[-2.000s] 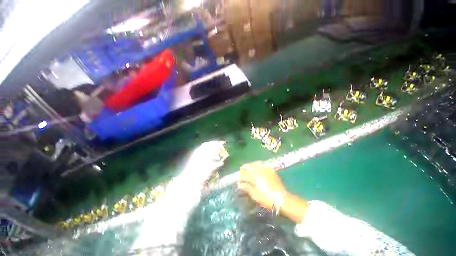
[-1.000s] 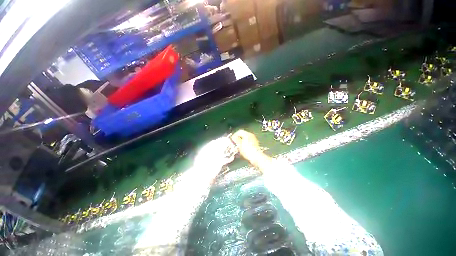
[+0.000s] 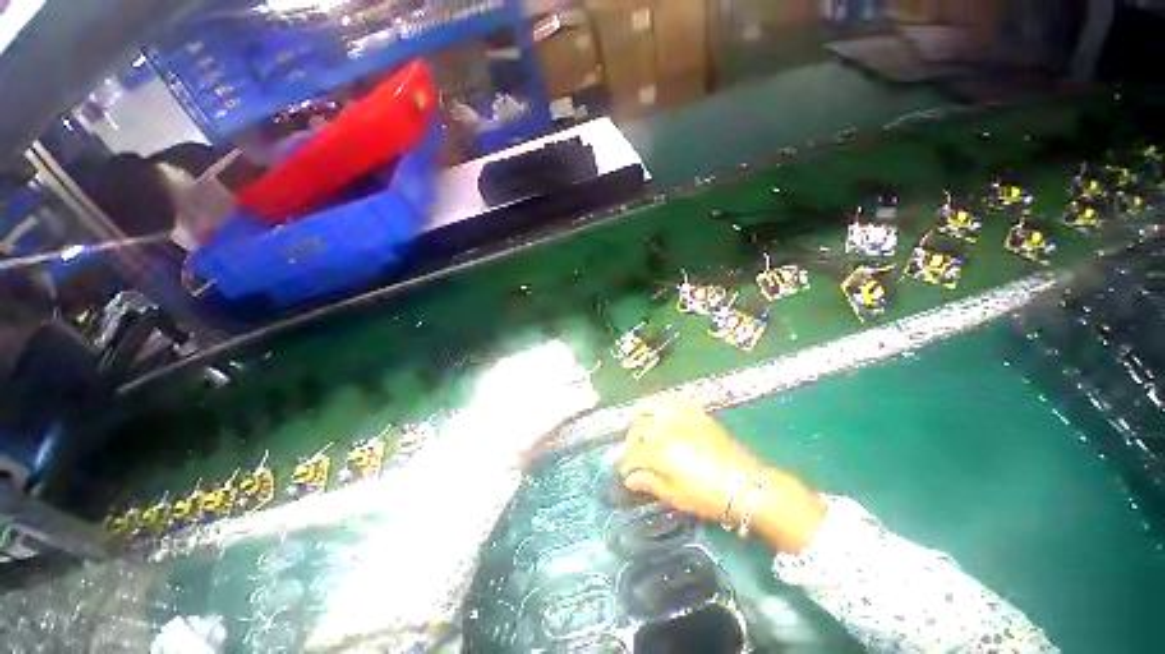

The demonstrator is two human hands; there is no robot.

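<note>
My left hand [image 3: 543, 390] is bright white and overexposed. It reaches over the near edge of the green belt; its fingers are washed out and I cannot tell what it holds. My right hand [image 3: 675, 457] is bare, with curled fingers over the upper end of the blister tray [image 3: 562, 562]; its fingertips are hidden. Dark black parts [image 3: 671, 581] fill the tray's right pockets, and the left pockets look greenish. A circuit board [image 3: 636, 353] with thin wires lies on the belt just right of my left hand.
More circuit boards [image 3: 935, 265] lie along the conveyor belt [image 3: 537, 288], right and left. A pale rail [image 3: 869, 346] edges it. Glossy trays [image 3: 1111, 345] are at right. Across the belt are a blue bin [image 3: 319, 256], a tilted red bin [image 3: 351, 147], a black block [image 3: 537, 170] and a person [image 3: 147, 192].
My right hand has moved from beside my left hand over the belt back to the tray. A circuit board now shows on the belt between my left hand and the other boards.
</note>
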